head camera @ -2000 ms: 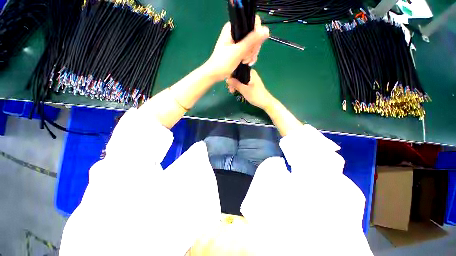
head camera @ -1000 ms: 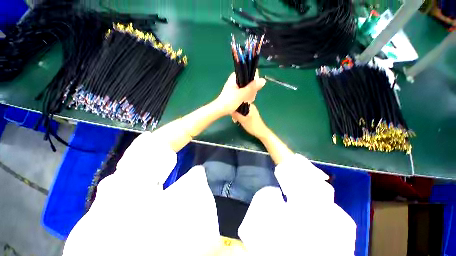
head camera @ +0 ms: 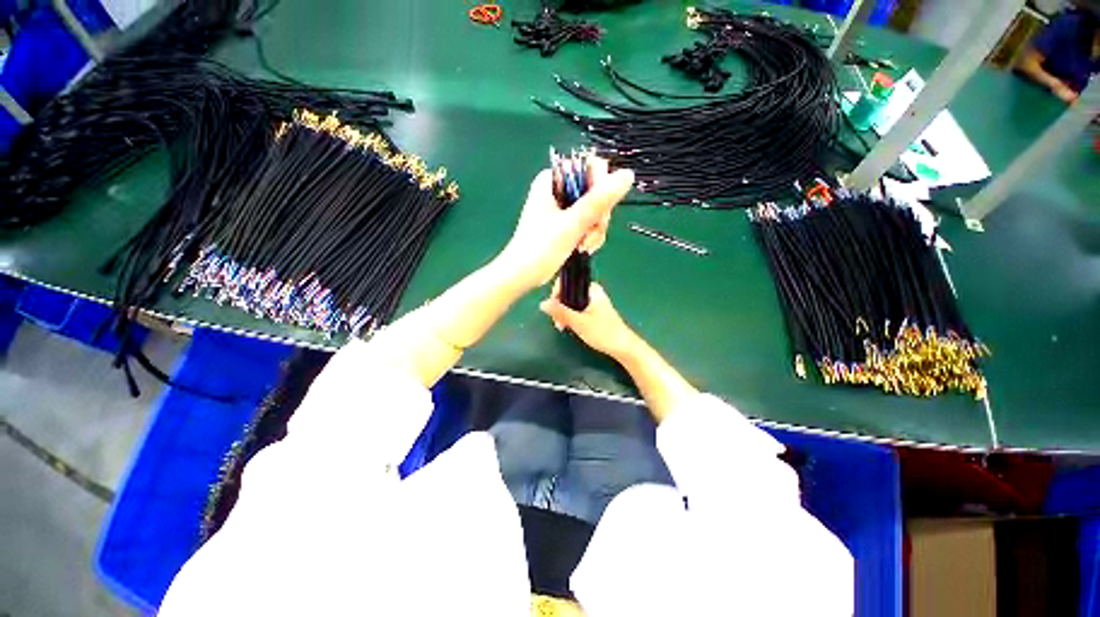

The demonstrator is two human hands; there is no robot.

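My left hand (head camera: pixel 557 223) is wrapped around the upper part of a bundle of short black cables (head camera: pixel 575 280), held upright over the bench. Blue, white and reddish core tips stick out just above the fingers. My right hand (head camera: pixel 591 318) holds the bundle's lower end, which its fingers hide. The left cable stack (head camera: pixel 326 223) lies slanting, gold tips far and blue-white tips near. The right cable stack (head camera: pixel 862 283) has whitish tips far and gold tips near. A thin grey stick (head camera: pixel 668 239) lies right of my hands.
Long loose black cables (head camera: pixel 736 139) curve across the far side. A dark cable heap (head camera: pixel 121 121) lies at far left, ends hanging over the green bench's edge (head camera: pixel 579 383). Metal uprights (head camera: pixel 929 103) stand at right. Blue bins (head camera: pixel 157 470) sit below. Another person's arm (head camera: pixel 1052 78) shows at far right.
The view has tilted, showing more of the bench's far side. My left hand has moved up the bundle, so less of the coloured ends shows than a second ago. Both hands still hold it.
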